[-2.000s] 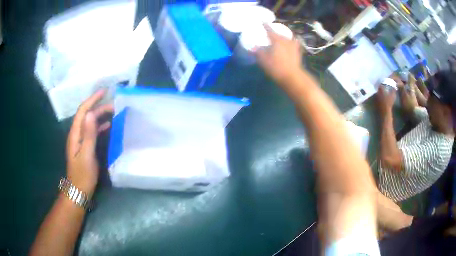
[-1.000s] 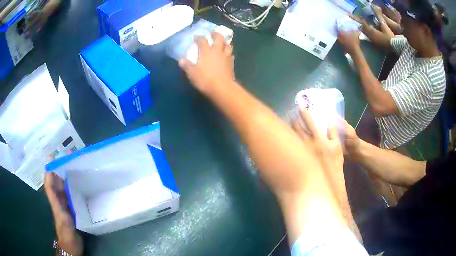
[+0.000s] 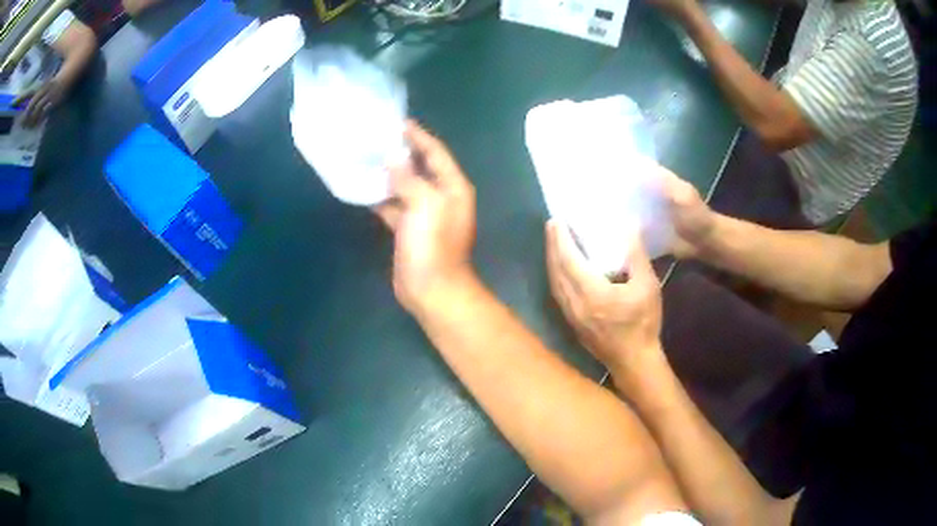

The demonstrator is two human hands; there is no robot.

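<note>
My right hand [image 3: 437, 211] reaches from the lower right and grips a white unit [image 3: 349, 128] by its near side, held over the green table. The unit is glossy and blurred by glare, and its far end looks translucent. An open carton [image 3: 185, 401], white inside with blue panels, stands at the lower left with its opening showing and nothing visible in it. My left hand is not in view.
A neighbour's hands [image 3: 616, 308] hold another white unit [image 3: 591, 164] at the right. A closed blue carton [image 3: 170, 200], an open white carton [image 3: 46, 303] and a blue carton [image 3: 195, 77] with a white oval part [image 3: 252, 67] stand left. Other people sit around.
My right hand has lifted the white unit and brought it nearer. My left hand has left the open carton and the picture. The view has shifted, moving the cartons left.
</note>
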